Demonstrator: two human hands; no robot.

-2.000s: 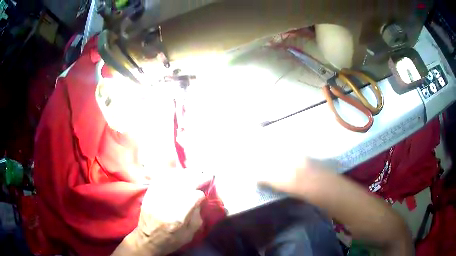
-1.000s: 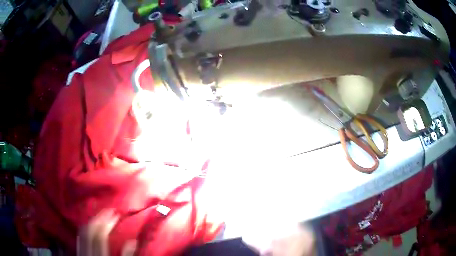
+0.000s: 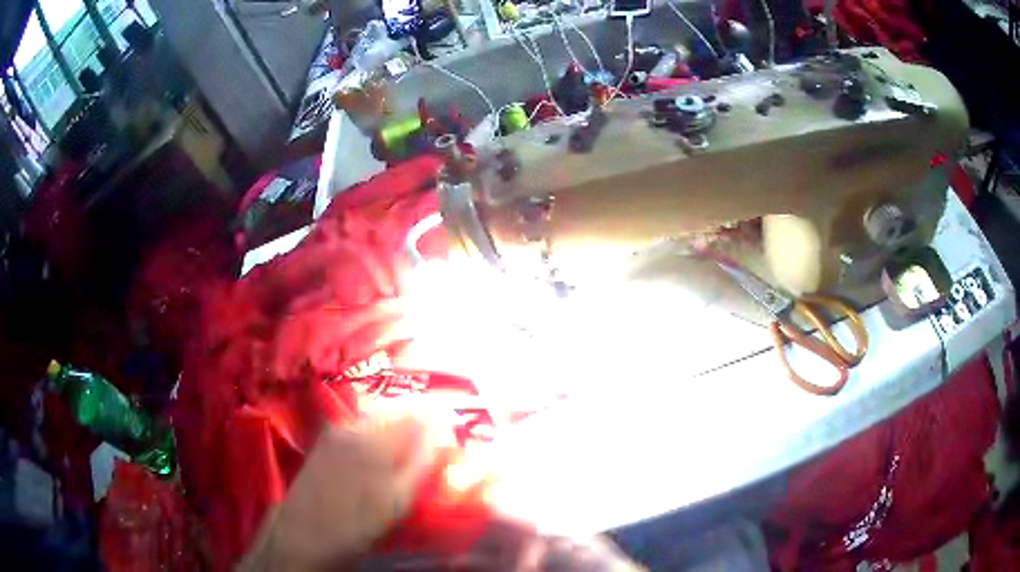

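Observation:
Red fabric (image 3: 268, 335) lies bunched left of the needle area and over the front edge, with white print showing near its middle. The beige sewing machine head (image 3: 693, 156) spans the top; its needle area is lost in lamp glare. My left hand (image 3: 347, 480) is blurred on the red fabric at the lower left; its fingers fade into the glare, so its grip is unclear. My right hand (image 3: 559, 552) is blurred and cut off by the bottom edge, and its fingers cannot be made out. Scissors (image 3: 822, 341) with orange-brown handles lie under the arm at the right.
The white machine bed (image 3: 716, 430) extends right to a button panel (image 3: 964, 299). A red heap with white print (image 3: 895, 475) hangs at the lower right. A green bottle (image 3: 106, 411) is at the left. Thread spools (image 3: 512, 118) stand behind the machine.
The view has tilted up, showing more behind the machine. The fabric is more bunched and now shows white print. My left hand has moved right over the fabric; my right hand is lower in the picture.

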